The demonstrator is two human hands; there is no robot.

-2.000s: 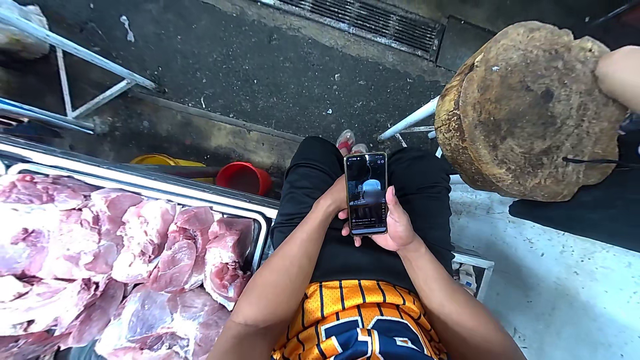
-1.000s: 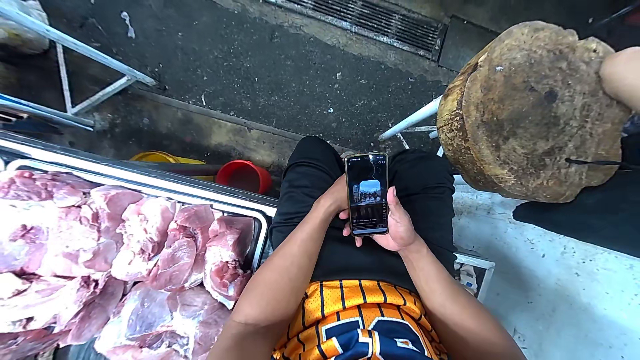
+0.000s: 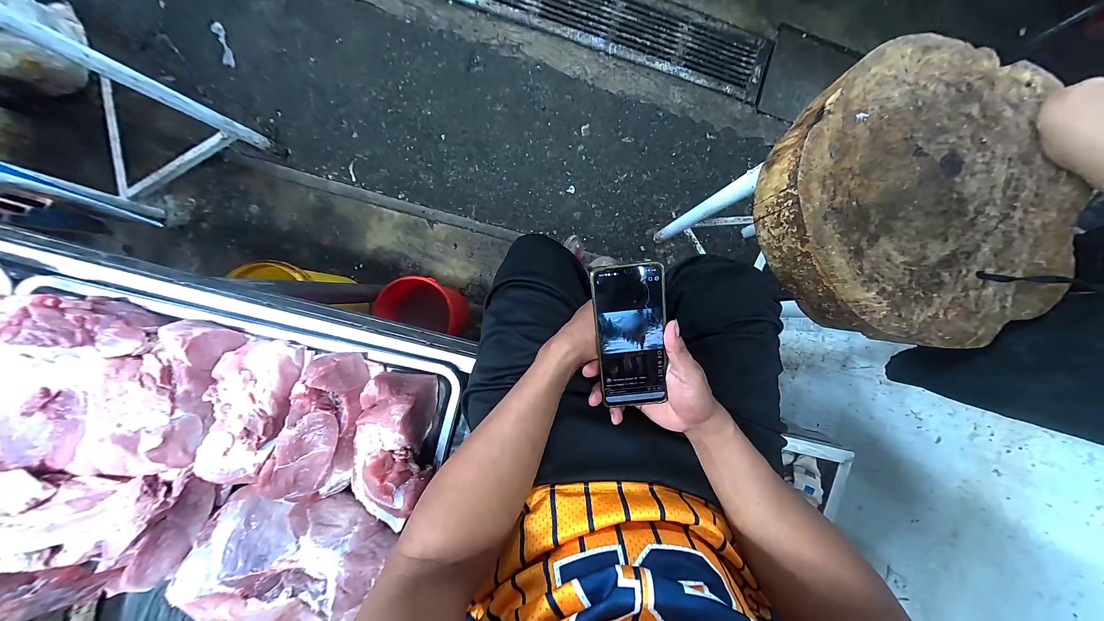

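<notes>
A smartphone (image 3: 629, 335) stands upright in the view above my lap, its lit screen showing a picture on a dark page. My right hand (image 3: 687, 379) holds it from the right and below, the thumb along its right edge. My left hand (image 3: 580, 338) is at its left side, mostly hidden behind it, with some fingertips showing below the left hand. Both forearms rest over black trousers (image 3: 578, 431) and a yellow striped jersey (image 3: 621, 509). Which hand bears the phone's weight I cannot tell.
Raw meat pieces (image 3: 250, 414) fill a metal-rimmed tray (image 3: 453, 405) at the left. A red bucket (image 3: 421, 304) and a yellow container (image 3: 285, 272) stand beyond it. At the right another person's arm (image 3: 1074, 129) rests on a round wooden chopping block (image 3: 931, 190).
The picture on the phone screen has changed. Both my hands stay in place around the phone. The other person's arm has shifted slightly on the block.
</notes>
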